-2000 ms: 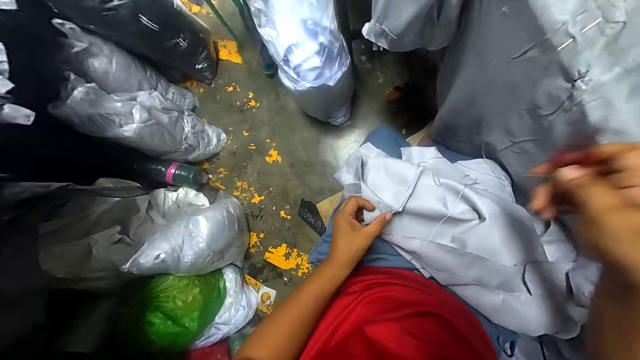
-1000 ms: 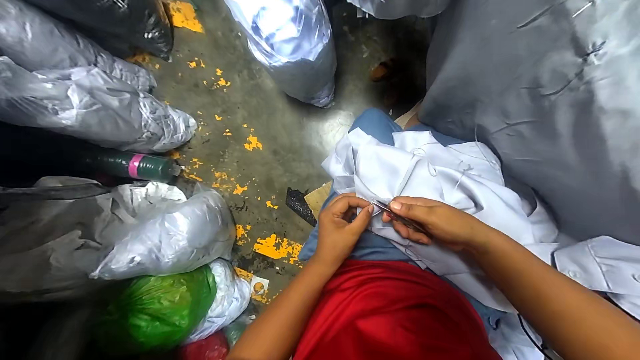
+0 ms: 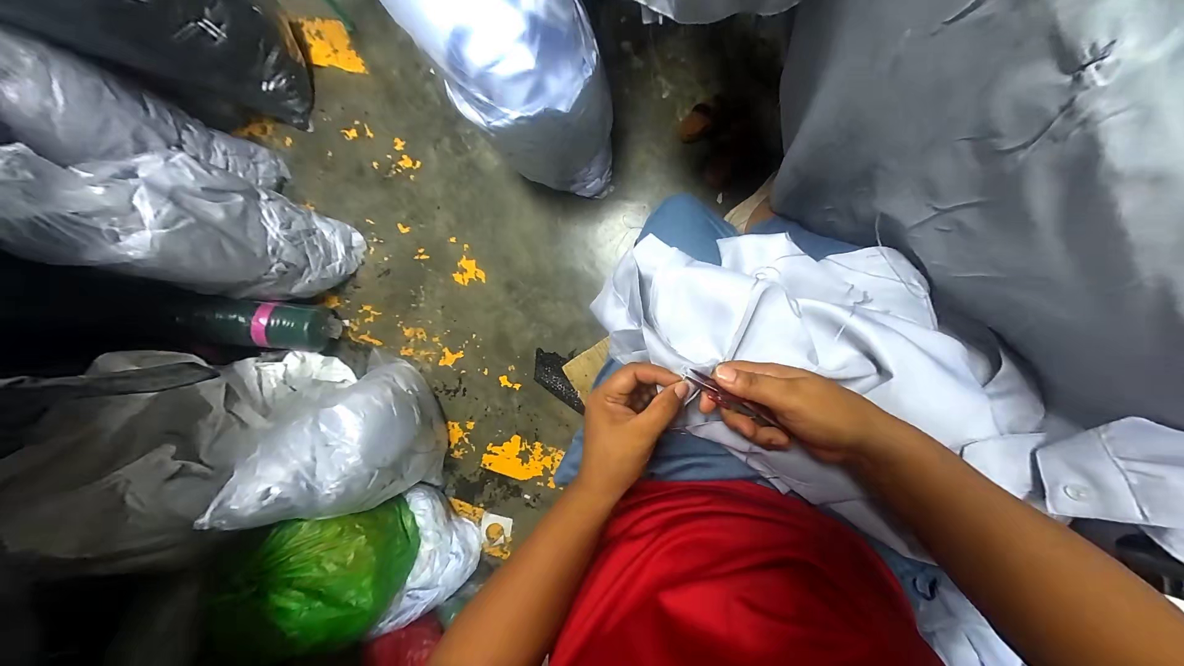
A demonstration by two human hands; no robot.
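A white buttoned garment [image 3: 832, 324] lies bunched across my lap, with loose threads on it and a buttoned cuff [image 3: 1078, 486] at the right. My left hand [image 3: 629, 416] pinches a small edge of the white cloth between thumb and fingertips. In my right hand [image 3: 795, 407] is a small dark red thread snipper [image 3: 740, 400], its metal tips touching or very near the cloth at my left fingertips. Whether the blades are apart cannot be told.
Grey fabric [image 3: 971, 185] hangs or lies over something at the right. Filled silvery plastic bags [image 3: 185, 222] line the left, with a green bag [image 3: 333, 573] below and a dark green roll [image 3: 296, 326] between. Another filled bag [image 3: 536, 92] stands ahead on the concrete floor [image 3: 407, 185].
Two seconds ago my right hand was raised at the right, apart from my left; it has come in beside my left hand with the snipper. Since one second ago both hands are nearly unmoved.
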